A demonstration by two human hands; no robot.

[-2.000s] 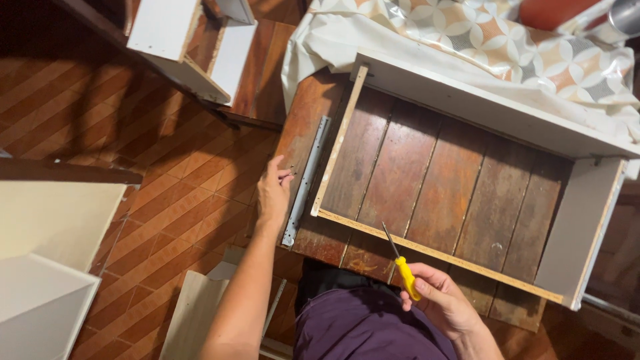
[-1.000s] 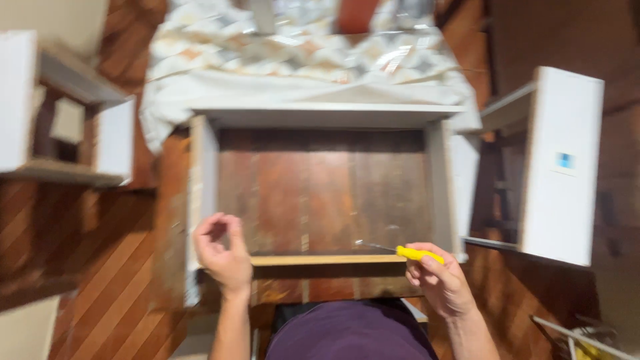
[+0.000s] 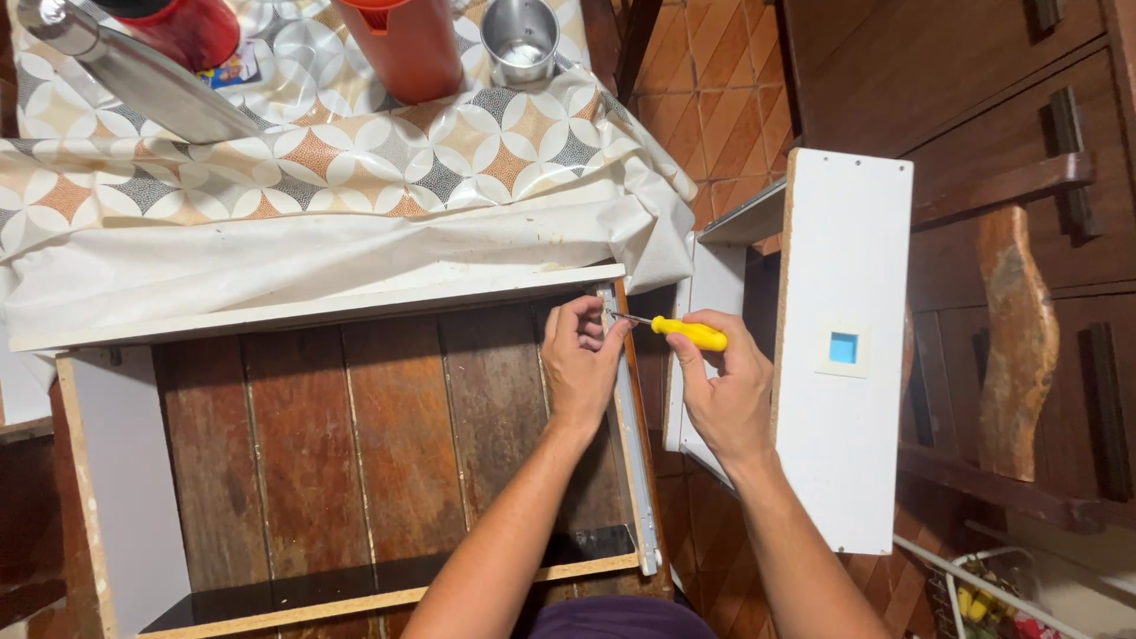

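My right hand (image 3: 729, 386) grips a screwdriver with a yellow handle (image 3: 690, 334). Its tip meets the upper end of a metal drawer slide (image 3: 634, 444), which lies along the right side panel of a white drawer frame (image 3: 328, 312). My left hand (image 3: 581, 359) is at the same spot, its fingers curled over the panel's edge near the tip and its thumb close to the shaft. Whether these fingers pinch a screw or only steady the slide is hidden. The frame rests on a table of dark wooden planks (image 3: 404, 417).
A patterned tablecloth (image 3: 355, 169) beyond the frame bears a steel bottle (image 3: 160, 84), a red pitcher (image 3: 404, 49) and a metal cup (image 3: 519, 44). Another white drawer frame (image 3: 848, 248) stands at the right, near a wooden chair (image 3: 1016, 346) and a wire basket (image 3: 963, 595).
The view has swung to the right. My left hand was by the frame's left side; now both hands meet at its right side, with the screwdriver tip at the slide there.
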